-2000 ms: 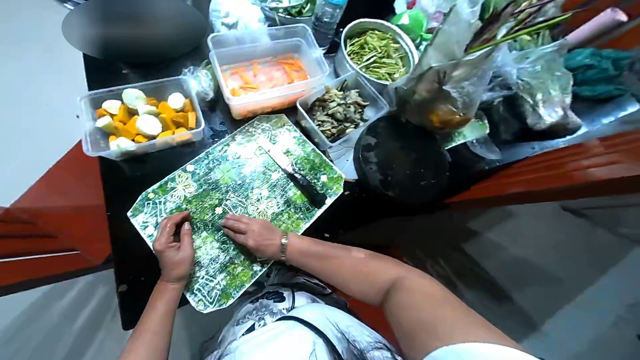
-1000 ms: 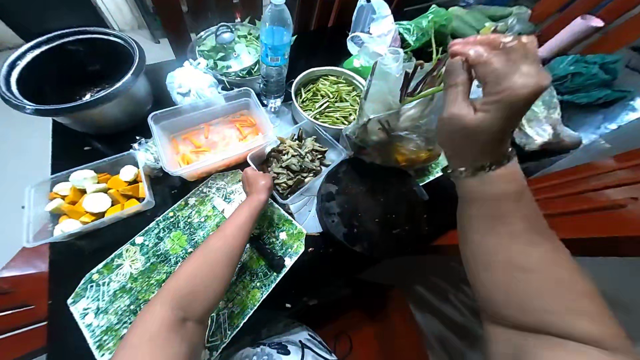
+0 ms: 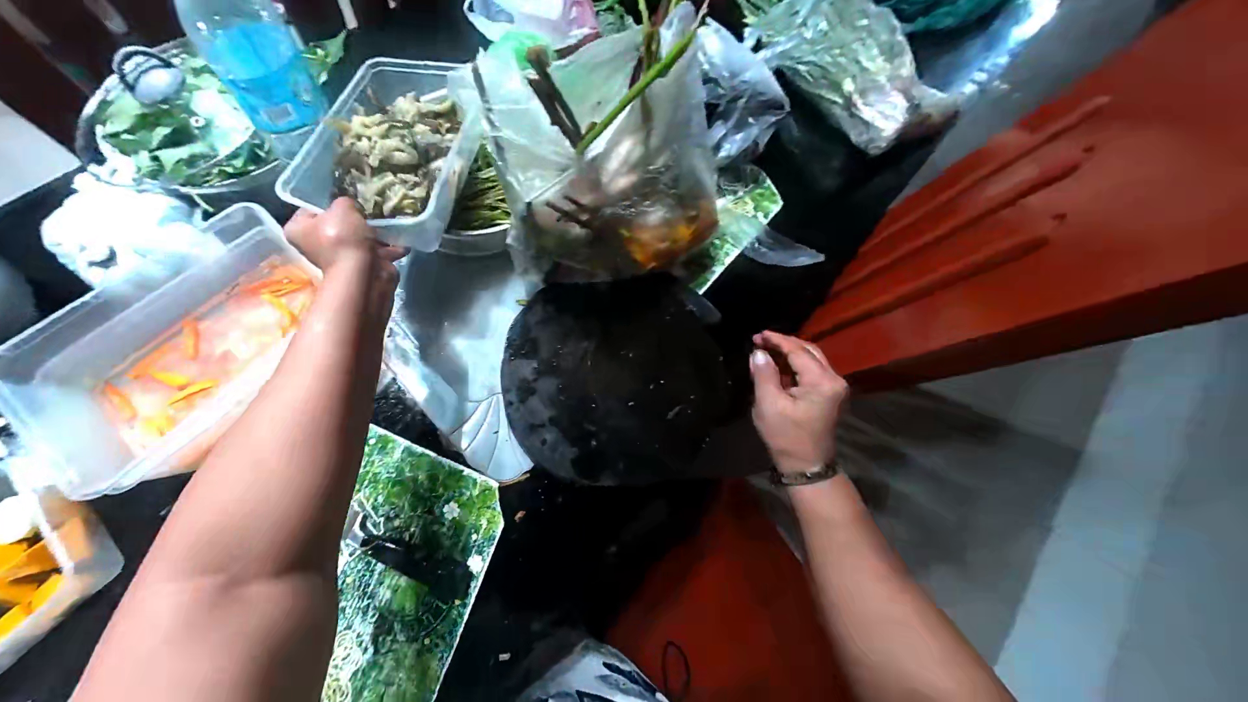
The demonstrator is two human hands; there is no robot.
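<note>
My left hand [image 3: 336,234] grips the near edge of a clear plastic container [image 3: 429,219], which holds grayish pieces that look like peeled shrimp [image 3: 395,156]. The container is raised and partly covers a pot of cut green stalks [image 3: 483,200]. My right hand [image 3: 799,395] has its fingers curled, thumb near the fingertips, beside the right edge of a round black lid or board [image 3: 619,380]; whether it holds anything small cannot be seen. A silvery tray [image 3: 458,302] lies beneath the raised container. Behind my left forearm, a black-handled knife [image 3: 414,565] rests on a green patterned mat [image 3: 429,478].
A tub with orange strips in liquid [image 3: 195,380] stands at left, above a container of orange chunks [image 3: 49,575]. A blue-liquid bottle [image 3: 258,68], a bowl of leaves [image 3: 175,146] and a plastic bag with stems [image 3: 604,175] stand behind. A red wooden chair [image 3: 1072,195] is at right.
My left hand has lifted the clear container from beside the tub of orange strips toward the pot of stalks. My right hand has come down beside the round black thing. The view has shifted right.
</note>
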